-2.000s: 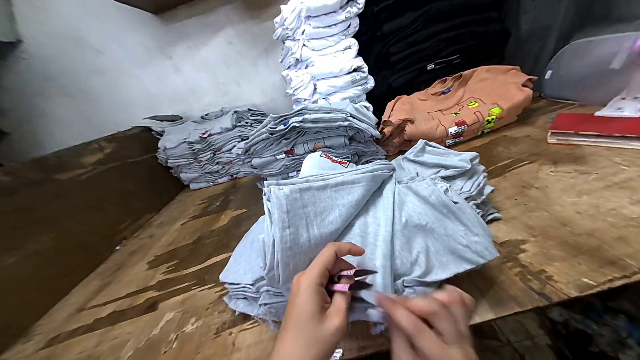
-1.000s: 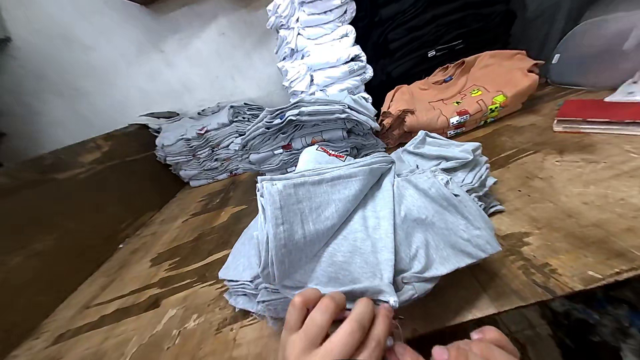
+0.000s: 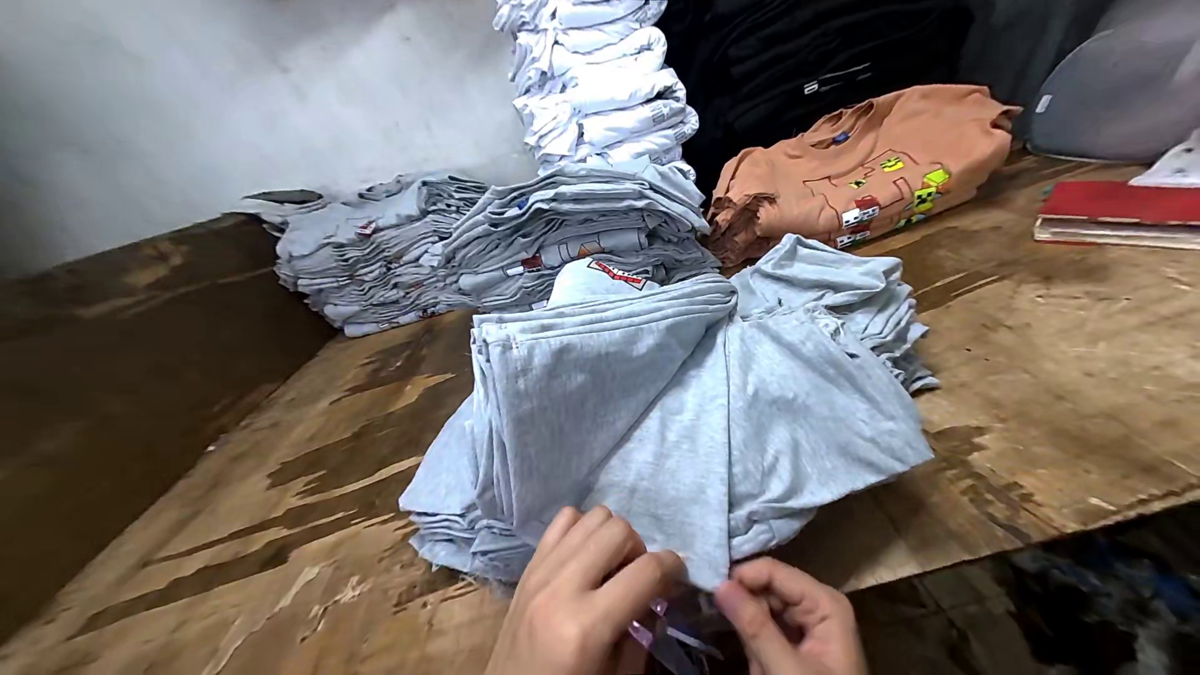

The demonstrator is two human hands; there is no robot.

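A stack of folded light grey shirts (image 3: 619,403) lies on the wooden table near its front edge. At the lower hem of the top shirt, my right hand (image 3: 792,614) pinches the corner of the cloth between thumb and finger. My left hand (image 3: 586,595) is bent over the same hem just to the left, with small thread snips (image 3: 667,637) with pink parts held beneath its fingers. The blades of the snips point toward my right hand and are partly blurred. What the left fingertips grip of the cloth is hidden.
Behind are piles of grey shirts (image 3: 375,253), a tall stack of white garments (image 3: 600,94), black garments (image 3: 816,56) and an orange printed shirt (image 3: 862,169). A red book (image 3: 1116,204) lies at the right. A wooden board (image 3: 141,375) borders the left side; the table edge drops off at front right.
The snips, held up over the cloth two seconds ago, are now lower, under my left hand. My right hand, apart from the shirt one second ago, now pinches its hem corner.
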